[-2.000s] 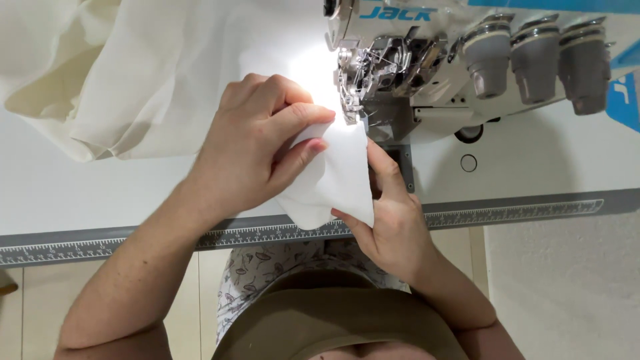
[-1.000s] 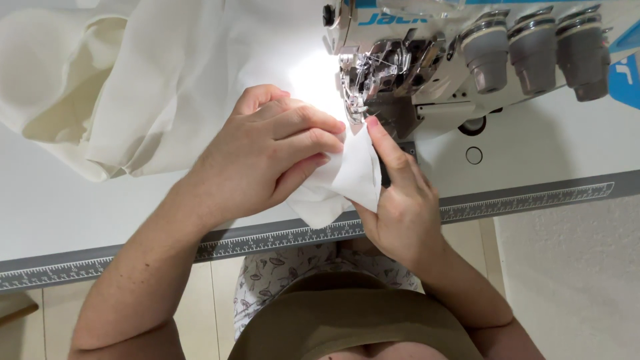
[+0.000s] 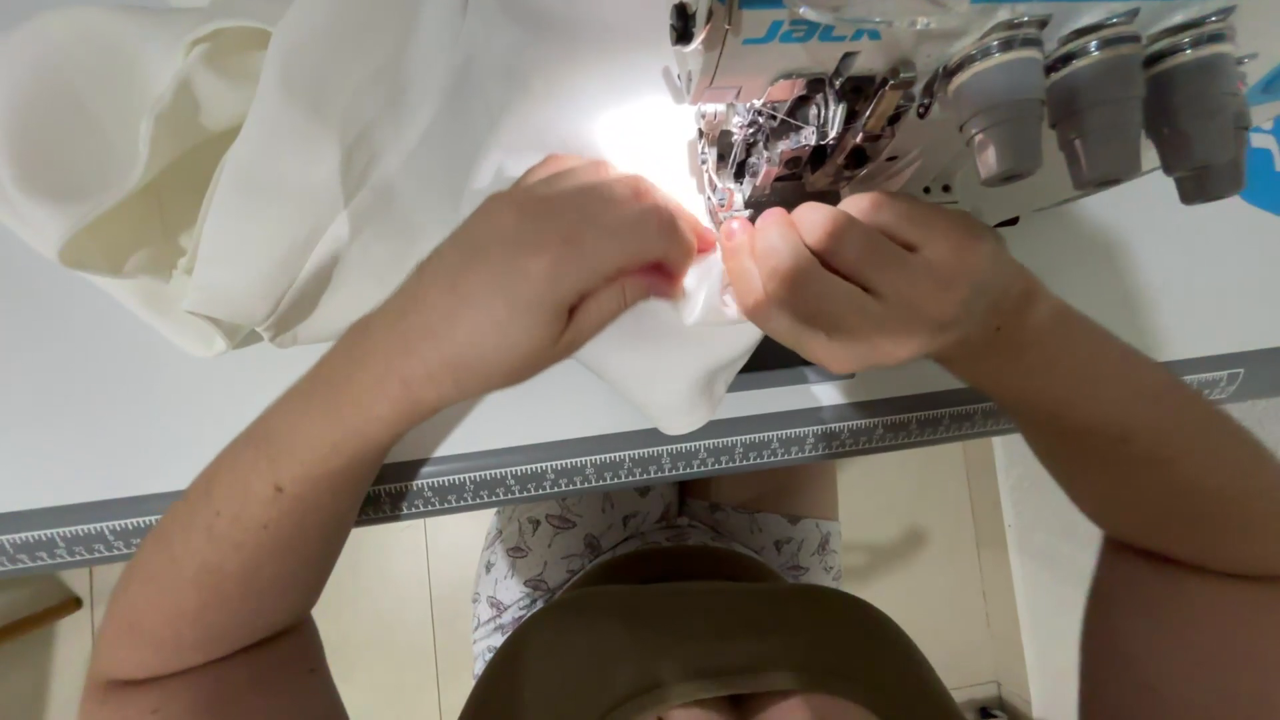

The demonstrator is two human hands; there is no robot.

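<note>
My left hand [image 3: 590, 265] pinches the white fabric [image 3: 670, 360] close in front of the presser foot [image 3: 732, 205] of a Jack overlock sewing machine [image 3: 810, 50]. Beside it, my right hand [image 3: 860, 280] grips the same fabric from the right, its fingertips just below the foot. The two hands nearly touch. A corner of the cloth hangs down from them toward the table edge. The needle area is brightly lit, and the fingers partly hide where the fabric meets the foot.
A large heap of cream-white fabric [image 3: 300, 190] lies on the left of the table. Several grey thread-tension knobs [image 3: 1095, 130] stick out at the upper right. A printed measuring scale [image 3: 640, 462] runs along the front edge, above my lap.
My right hand has moved from the fabric's lower right edge up to the presser foot, its elbow now farther out to the right. The view has shifted somewhat closer.
</note>
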